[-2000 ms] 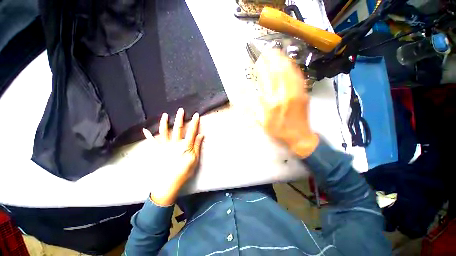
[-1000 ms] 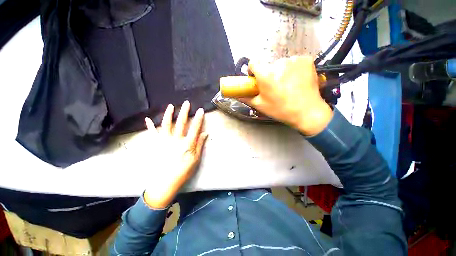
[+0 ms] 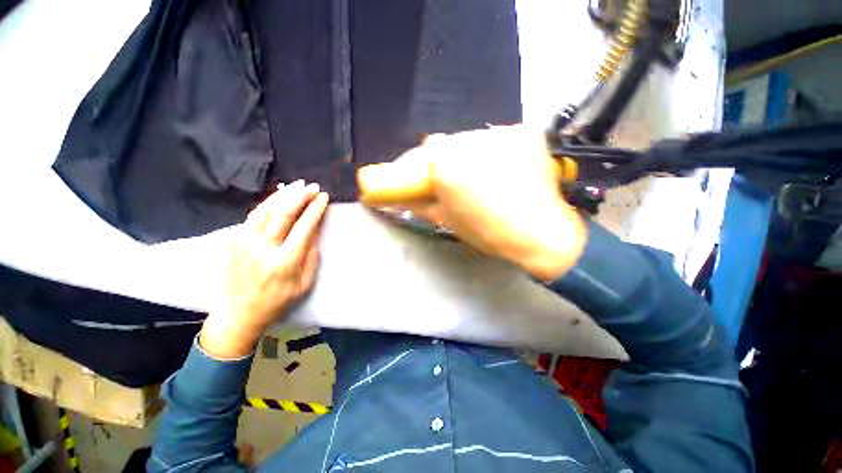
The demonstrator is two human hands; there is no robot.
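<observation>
The dark garment piece (image 3: 388, 74) lies on the white pressing table cover (image 3: 388, 286), with a seam running down it and a greyer grainy area at its right. Wrinkled, shinier lining (image 3: 198, 120) lies at its left. My left hand (image 3: 272, 259) lies flat, fingers close together, fingertips on the folded near edge. My right hand (image 3: 503, 194) is shut on the orange handle of the steam iron (image 3: 397, 183). The iron is at the near edge, right of my left fingertips; its soleplate is mostly hidden under my hand.
Black cables (image 3: 702, 152) and a yellow coiled hose (image 3: 623, 46) run from the iron to the right and back. A blue tray (image 3: 743, 249) is at the right end. Dark cloth (image 3: 102, 323) hangs below the near edge, above a cardboard box (image 3: 74, 379). Yellow-black tape marks the floor.
My right hand first reached the iron handle, then moved it left along the near edge. My left fingers, spread before, are now together near the seam's end. The garment appears further right in view.
</observation>
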